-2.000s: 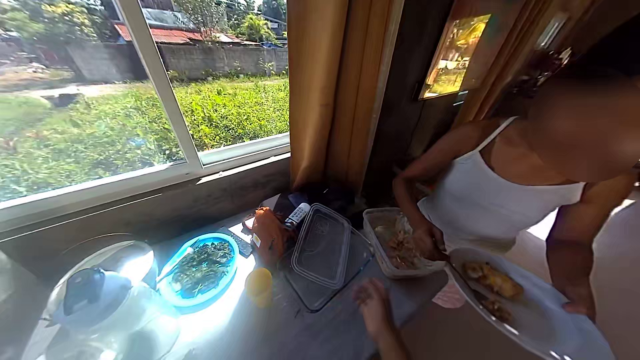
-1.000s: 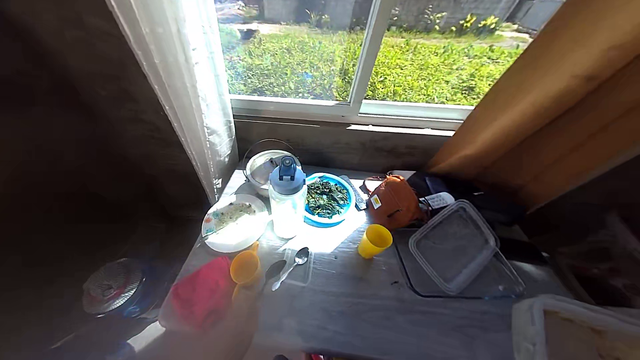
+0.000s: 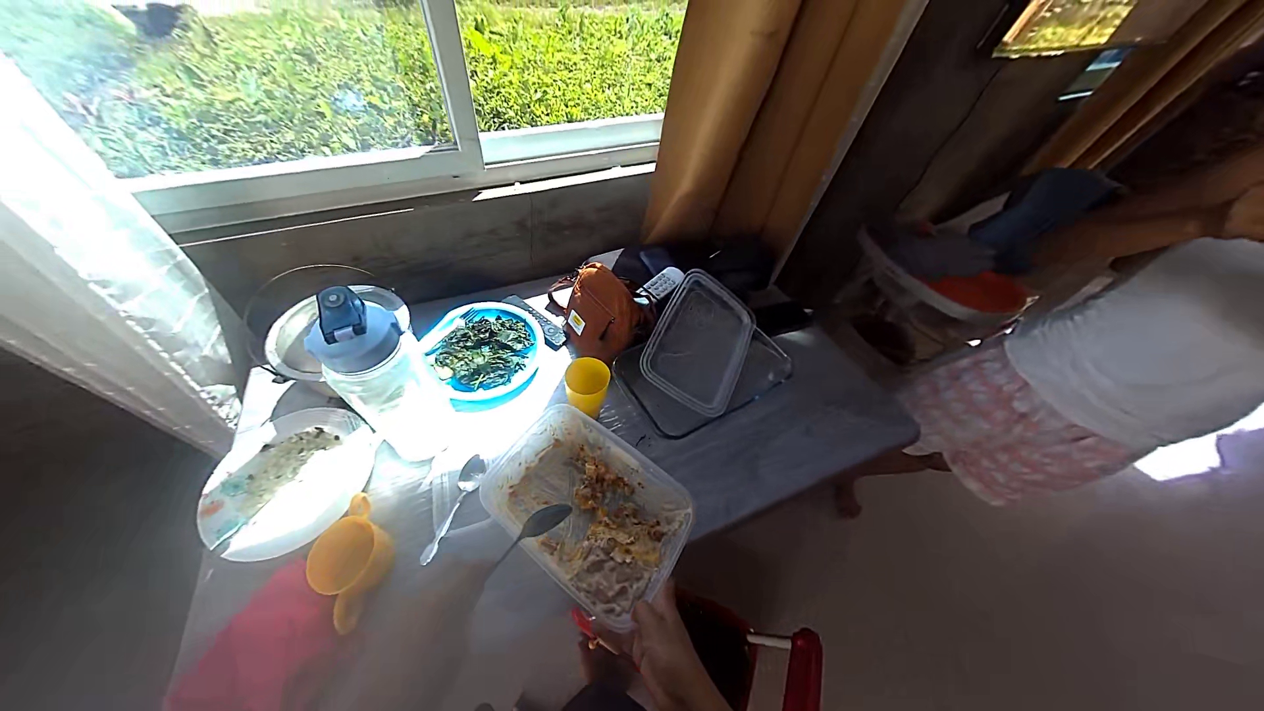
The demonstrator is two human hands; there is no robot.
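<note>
My right hand (image 3: 667,642) grips the near corner of a clear plastic food container (image 3: 502,494), tilted above the table edge, with food remains and scraps inside. A dark spoon (image 3: 543,519) overlaps the container's left side; what holds it is hidden or blurred. My left hand cannot be made out. Left of the container, a metal spoon (image 3: 470,476) lies on the table. Further left are an orange cup (image 3: 348,555) and a plate with food remains (image 3: 341,427). Beyond the container stands a yellow cup (image 3: 588,383).
The table (image 3: 839,405) also bears a water bottle (image 3: 380,385), a blue-rimmed plate of greens (image 3: 536,365), a lidded pot (image 3: 281,331), an orange pouch (image 3: 597,311) and a container lid (image 3: 696,346). A red chair (image 3: 805,667) is below; a person (image 3: 1145,346) stands at right.
The plastic container, on the table's right part two seconds ago, is now in my right hand. The other person has moved away from the table. The view has swung widely.
</note>
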